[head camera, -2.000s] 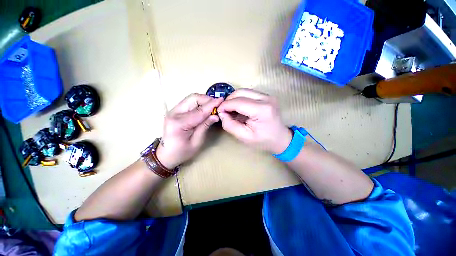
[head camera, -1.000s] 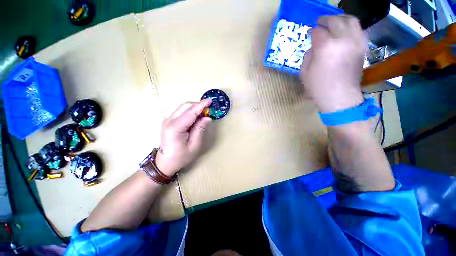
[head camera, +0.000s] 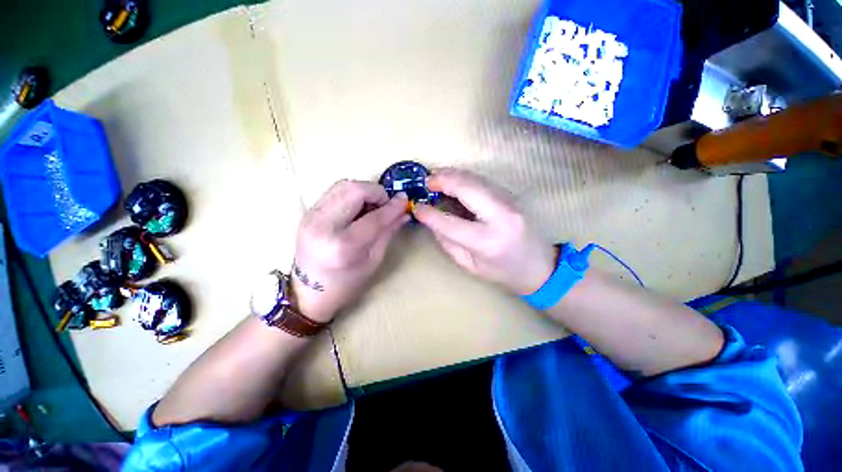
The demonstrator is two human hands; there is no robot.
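Observation:
A round black unit [head camera: 402,175] lies at the middle of the tan cardboard mat [head camera: 415,304], with silver details inside. My left hand [head camera: 346,230] is at its lower left, fingertips closed on the small orange-gold component [head camera: 412,206] at the unit's lower edge. My right hand [head camera: 489,226] is at its right, thumb and finger on the unit's right edge. The fingers cover the unit's lower part. Whether a small part is between my right fingertips cannot be seen.
Several round units [head camera: 126,253] are grouped at left beside a blue bin [head camera: 92,175]. Two more [head camera: 123,18] lie at upper left. A blue bin [head camera: 651,74] of white pieces [head camera: 574,72] stands at upper right. The orange screwdriver [head camera: 771,135] hangs at right by a pale box [head camera: 739,78].
My right hand was over the bin of white pieces one second ago and is now back at the round unit. My left hand has stayed at the unit.

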